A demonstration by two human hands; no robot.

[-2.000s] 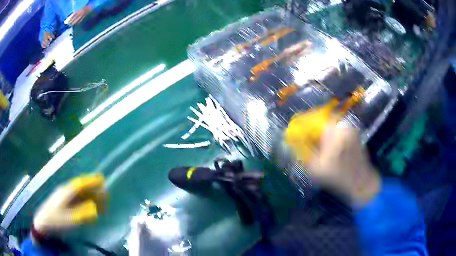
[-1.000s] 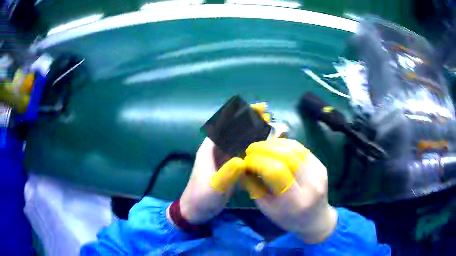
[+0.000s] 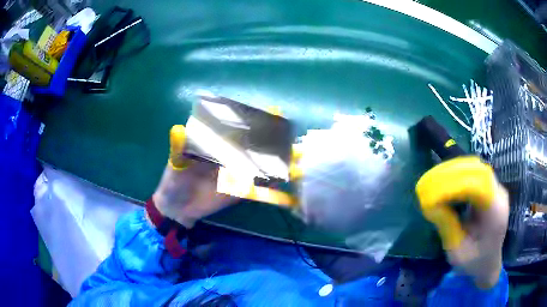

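Note:
My left hand (image 3: 195, 180), with yellow finger cots and a dark red wrist band, holds a glossy LCD panel (image 3: 246, 135) by its edges, its face reflecting light. An orange ribbon tail (image 3: 270, 195) shows at the panel's lower edge. My right hand (image 3: 465, 207), also in yellow cots, is blurred, with its fingers curled beside the black handheld tool (image 3: 436, 137). Whether it grips the tool or anything else cannot be told. A whitish clear film (image 3: 345, 180) with small dark pieces (image 3: 376, 135) lies on the bench between my hands.
Stacked clear blister trays (image 3: 519, 138) stand at the right, with loose white strips (image 3: 478, 117) beside them. At the left are black frames (image 3: 102, 60), a blue bin (image 3: 63, 69) with a yellow packet (image 3: 33, 63), and a white plastic bag (image 3: 78, 222) at the bench edge.
My hands were together at the dark panel; now my right hand is away to the right beside the tool. My left hand still holds the panel, now with a bright reflecting face. The view has shifted.

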